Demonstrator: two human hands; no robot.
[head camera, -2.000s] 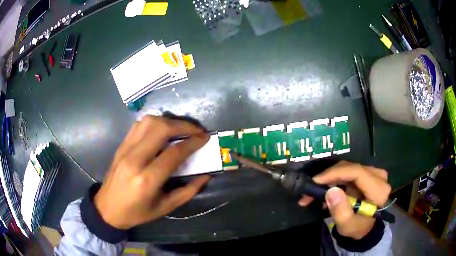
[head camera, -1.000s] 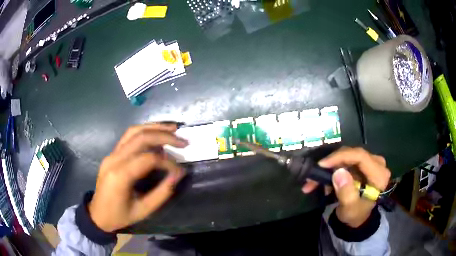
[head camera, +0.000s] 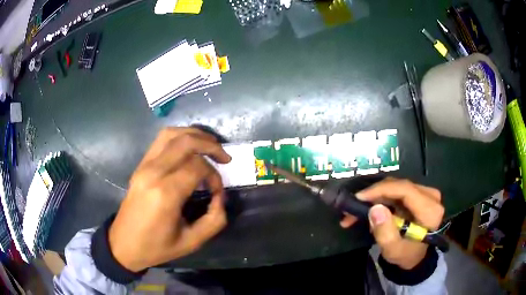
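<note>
A white-faced LCD module (head camera: 239, 165) lies at the left end of a green PCB panel strip (head camera: 314, 157). Its orange flex tail (head camera: 260, 167) rests on the first board. My left hand (head camera: 173, 193) is over the module's left part, its index fingertip at the white face and its thumb apart, below the module. Contact is unclear, and the hand hides the module's left end. My right hand (head camera: 398, 216) holds the soldering iron (head camera: 360, 206) like a pen, its thin tip at the right edge of the flex tail.
Loose LCD modules (head camera: 173, 75) lie at upper left, finished strips (head camera: 43, 199) at far left. Tweezers (head camera: 419, 124) lie beside the tip cleaner pot (head camera: 453, 98) at right. A small parts sheet (head camera: 256, 11) is at the back. Solder wire (head camera: 95, 167) lies left of my left hand.
My left thumb has moved away from the module's lower edge. The iron tip was drawn back right of the flex tail one second ago and is now at it again.
</note>
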